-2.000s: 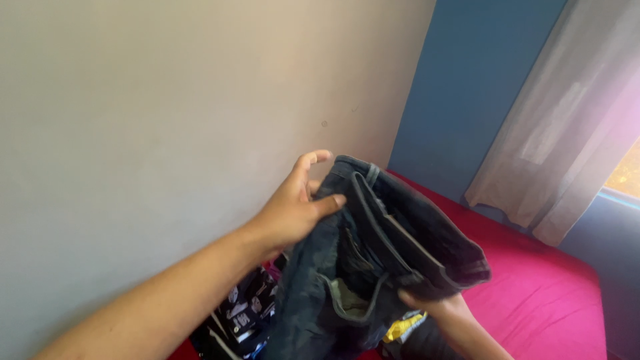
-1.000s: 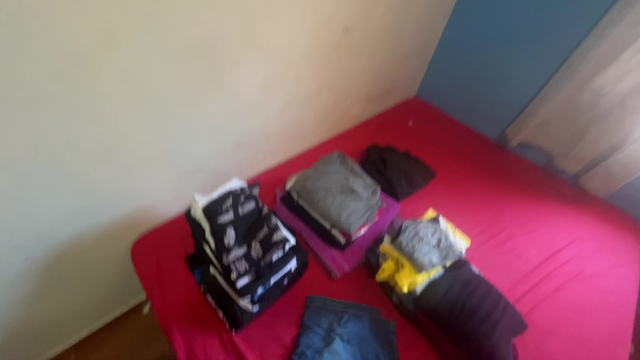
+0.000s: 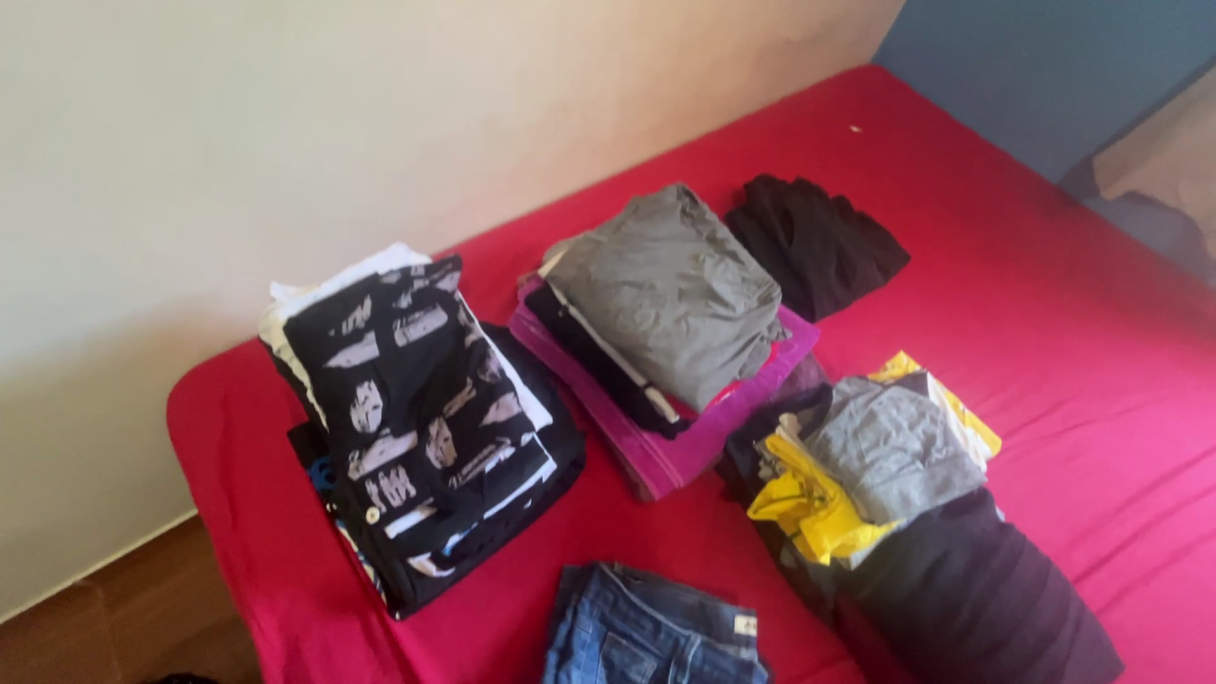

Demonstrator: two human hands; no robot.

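Observation:
Neither of my hands is in the head view. A pair of blue denim jeans [image 3: 646, 632] lies on the red bed sheet at the bottom edge, its waistband upward and its lower part cut off by the frame. Left of it stands a stack of folded clothes topped by a black-and-white printed garment [image 3: 408, 399]. In the middle, a grey folded garment [image 3: 674, 294] tops another stack, over a purple cloth [image 3: 632, 451]. To the right, a light grey garment [image 3: 893, 446] and a yellow cloth or bag [image 3: 807, 503] lie against a dark garment [image 3: 978, 589].
A crumpled black garment [image 3: 817, 242] lies behind the middle stack. The red-sheeted bed [image 3: 1083, 361] runs along a pale wall [image 3: 380, 123], with a blue wall [image 3: 1035, 76] and part of a curtain [image 3: 1164, 161] at the right. Brown floor [image 3: 142, 608] shows at the lower left.
Two seconds ago both hands held dark jeans up in front of the view; now both hands are out of view. The view has turned down toward the bed.

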